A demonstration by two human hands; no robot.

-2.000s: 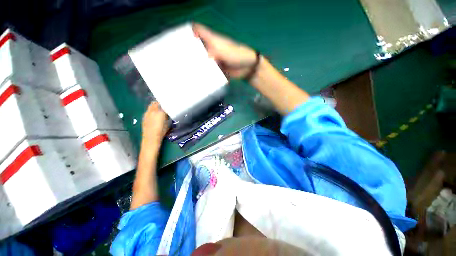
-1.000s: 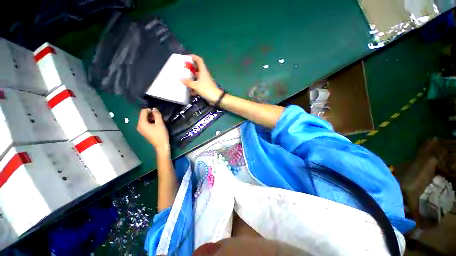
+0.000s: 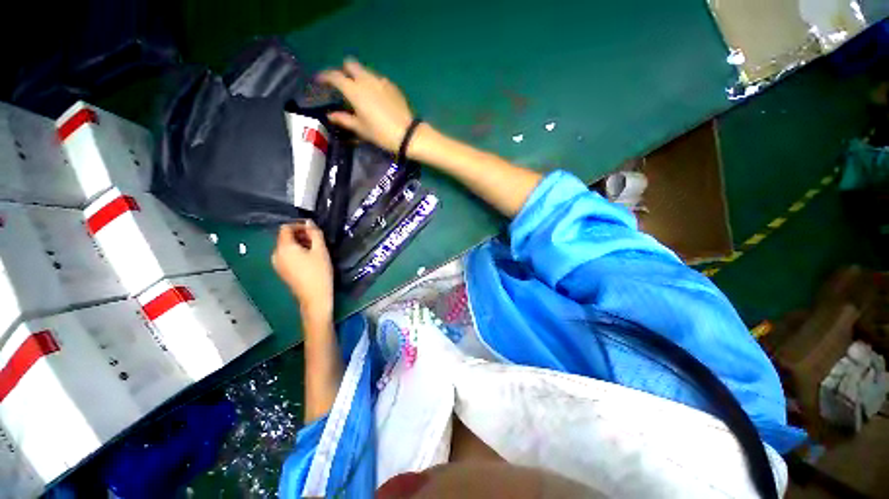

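A dark mailing bag (image 3: 229, 146) lies on the green table with a white product box (image 3: 306, 173) mostly inside it. Only the box's end with a red band shows at the bag's mouth. My left hand (image 3: 307, 265) has its fingers curled at the mouth's near edge and pinches the bag there. My right hand (image 3: 372, 105) is over the mouth's far corner, thumb and fingers apart; whether it grips the bag edge is unclear. More dark bag flaps with white lettering (image 3: 395, 234) lie beneath, towards the table edge.
White boxes with red bands (image 3: 146, 234) are stacked at the left. An open brown carton (image 3: 687, 195) with pale items is below the table edge at the right. A tan cardboard sheet (image 3: 770, 39) lies at the far right. Dark bags (image 3: 107, 73) lie at the upper left.
The box has gone from being held above the bags to mostly inside the bag, moving left. My right hand has let go of the box and moved up to the bag's mouth.
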